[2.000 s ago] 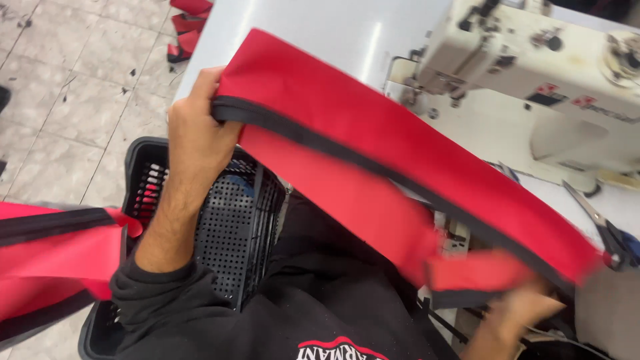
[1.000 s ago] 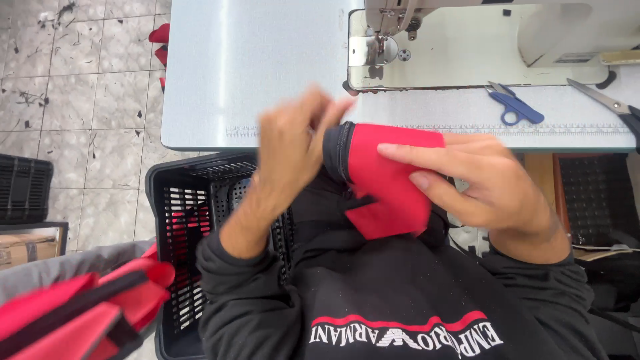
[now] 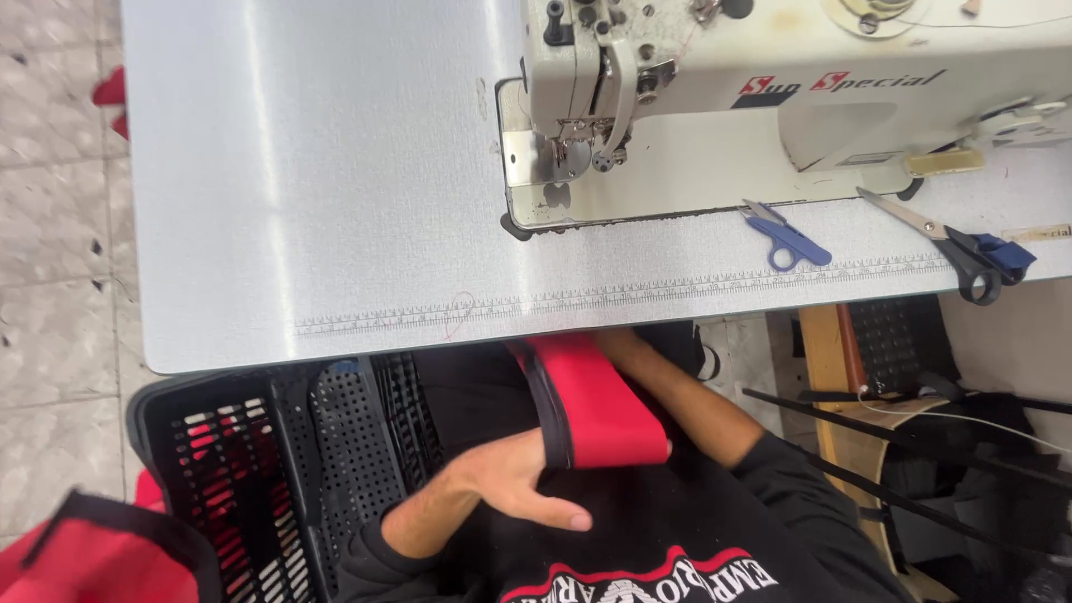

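A red fabric strip with a black edge band (image 3: pixel 599 410) hangs over my lap, its upper end hidden beneath the table edge. My left hand (image 3: pixel 515 477) lies at its lower left, the thumb out to the side and the fingers behind the cloth. Only the wrist side of my right hand (image 3: pixel 620 345) shows by the table edge; its fingers are hidden under the table and behind the cloth. Beyond the table edge stands an industrial sewing machine (image 3: pixel 720 75), its presser foot (image 3: pixel 569 159) with nothing red under it.
Blue thread snips (image 3: pixel 787 239) and black-handled scissors (image 3: pixel 955 243) lie on the light table (image 3: pixel 335 209) with a printed ruler scale. A black plastic basket (image 3: pixel 209 385) holding red pieces stands at lower left, beside more red fabric with black edging (image 3: pixel 117 544).
The strip, bunched between both hands a second ago, now hangs longer and reaches under the table edge. My right hand has moved forward, partly below the table. The view has shifted.
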